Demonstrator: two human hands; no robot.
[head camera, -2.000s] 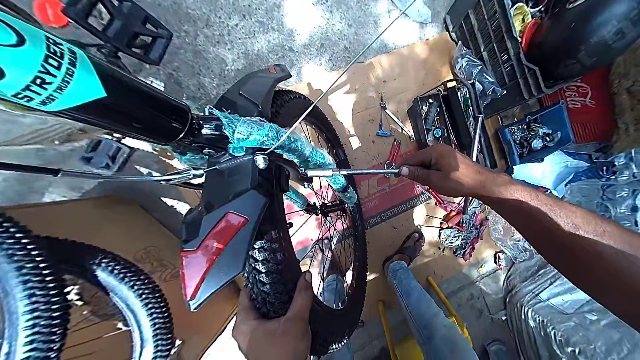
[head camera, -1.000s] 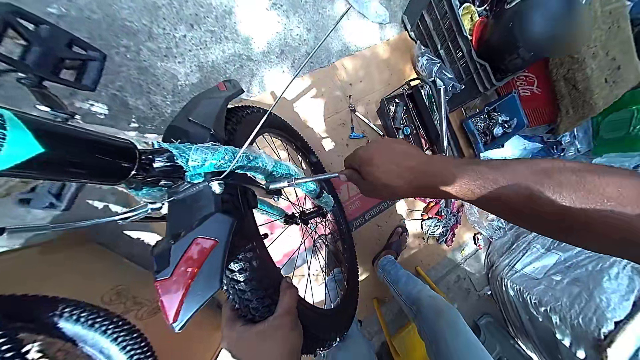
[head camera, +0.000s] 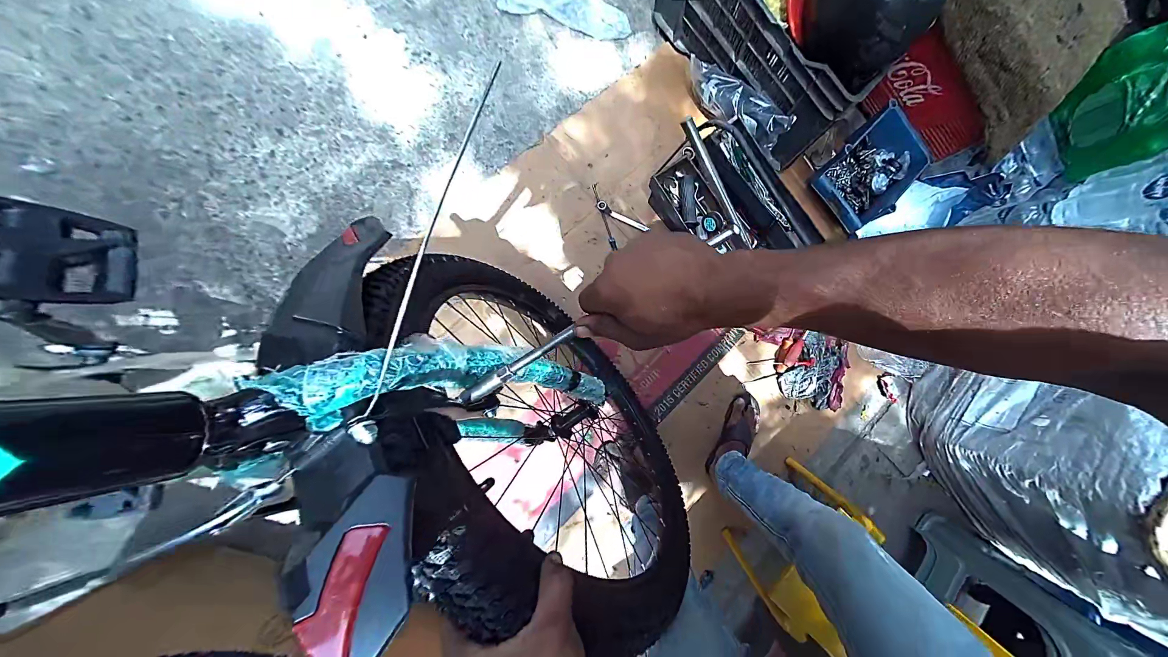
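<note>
My right hand (head camera: 648, 287) is closed on the handle end of a metal wrench (head camera: 522, 367). The tool's far end meets the bicycle near the fork crown, beside the wheel. Teal fork legs (head camera: 429, 370) in plastic wrap run toward the hub of the spoked wheel (head camera: 675, 511). At the bottom my left hand (head camera: 538, 607) grips the knobbly tire, its thumb on top and its fingers mostly hidden. A black mudguard with a red reflector (head camera: 351, 584) sits near the fork, and a thin metal rod (head camera: 444, 196) rises from a bolt beside it.
An open toolbox (head camera: 721, 196) lies on the cardboard, with a blue tray of small metal parts (head camera: 871, 169) and a black crate (head camera: 766, 68) behind it. A yellow stool (head camera: 794, 602), a jeans leg and a sandalled foot are at lower right. A black pedal (head camera: 68, 251) is at left.
My right hand has swung the wrench from roughly level to a slant, its handle end now higher. My left hand stays on the tire. The view has shifted closer.
</note>
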